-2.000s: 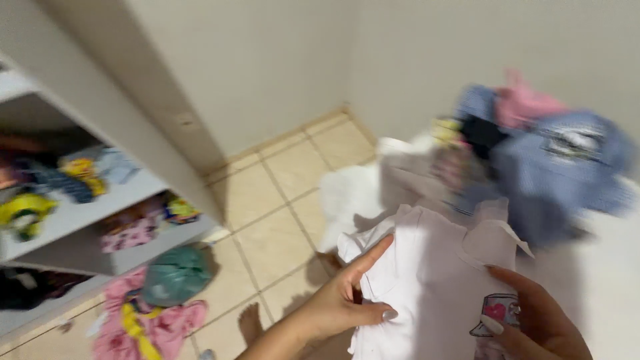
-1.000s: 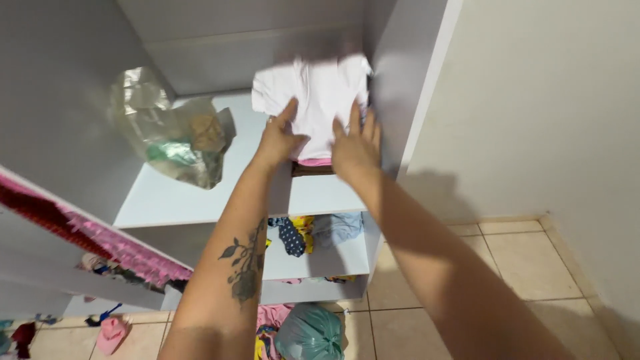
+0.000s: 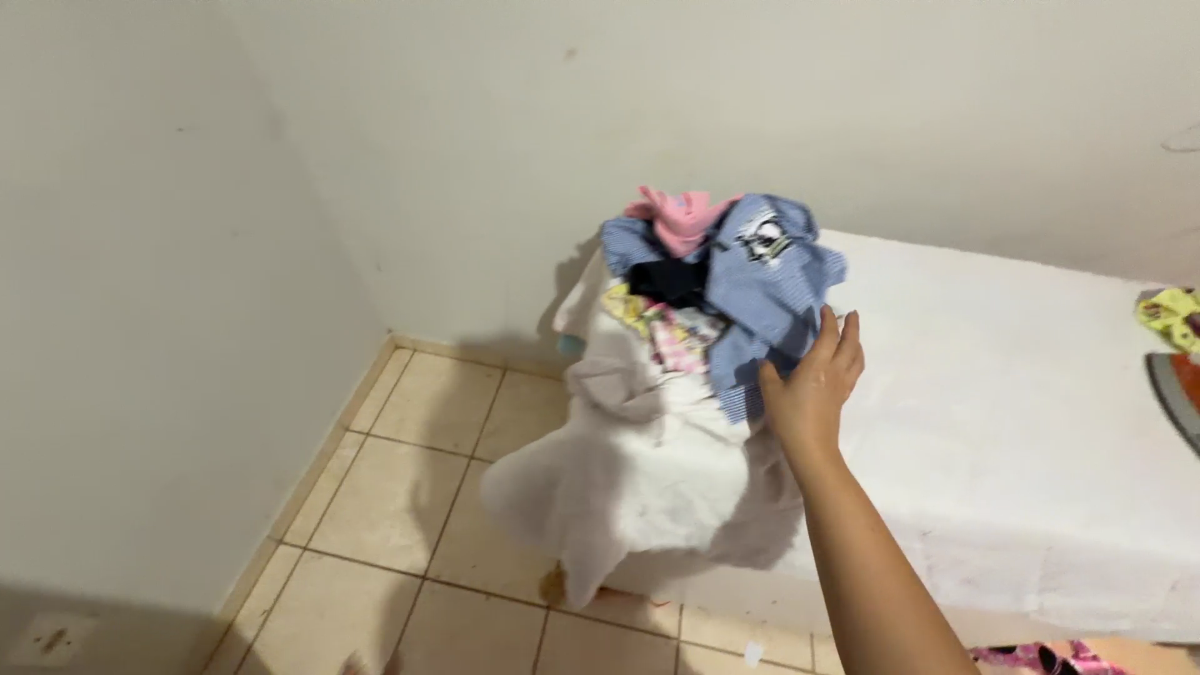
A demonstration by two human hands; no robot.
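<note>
My right hand (image 3: 814, 380) reaches in from the lower right, fingers apart, at the lower right edge of a blue striped garment (image 3: 764, 272) with a printed figure on it; whether the fingertips touch the cloth is unclear. That garment lies on a heap with a pink garment (image 3: 682, 221), a black cloth (image 3: 667, 281), a yellow patterned cloth (image 3: 624, 307) and a pink checked cloth (image 3: 677, 345). Beneath the heap, a white cloth (image 3: 670, 487) hangs over the end of the white-covered surface. My left hand is out of view.
The white-covered surface (image 3: 975, 375) runs to the right along the wall. A yellow cloth (image 3: 1170, 317) and part of an orange and grey object (image 3: 1183, 394) lie at its right end. Tiled floor (image 3: 375, 497) is at the left, with a wall socket (image 3: 58, 639) low down.
A second ago both hands were on a folded white garment on a cabinet shelf; now the right hand is at the clothes heap, without that garment. The view has swung away from the cabinet.
</note>
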